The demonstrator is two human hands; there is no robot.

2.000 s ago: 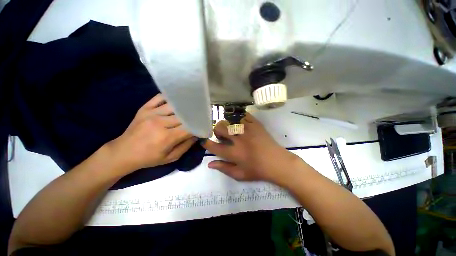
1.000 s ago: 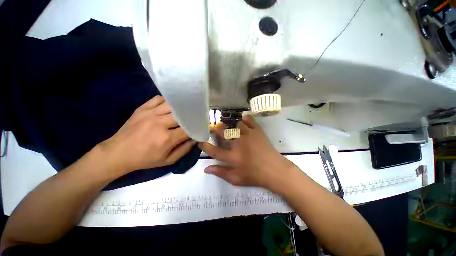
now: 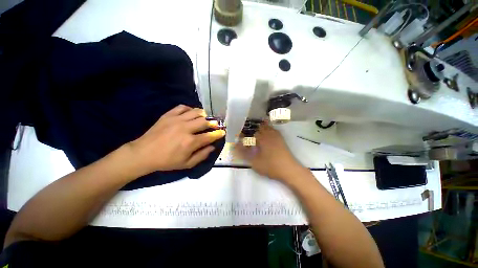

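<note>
The dark navy garment piece (image 3: pixel 120 89) lies spread on the white table, left of the sewing machine head (image 3: pixel 314 68). My left hand (image 3: pixel 175 138) lies flat on its right part, fingers close together, fingertips lit beside the needle area. My right hand (image 3: pixel 270 152) is right of the needle area, behind the cream ribbed knob (image 3: pixel 249 141); its fingertips are blurred and partly hidden, so its hold cannot be told. The presser foot and needle are mostly hidden by the machine head.
Silver thread snips (image 3: pixel 335 182) lie right of my right hand. A black phone (image 3: pixel 401 172) lies at the table's right. A thin pen or awl (image 3: pixel 325 145) lies behind the snips. A printed ruler tape (image 3: pixel 209 209) runs along the front edge. More dark cloth (image 3: pixel 31 26) is at upper left.
The view has shifted, showing more of the machine's top. My right hand's fingers have moved right, away from my left hand and the cloth edge. My left hand's fingers lie flatter on the cloth.
</note>
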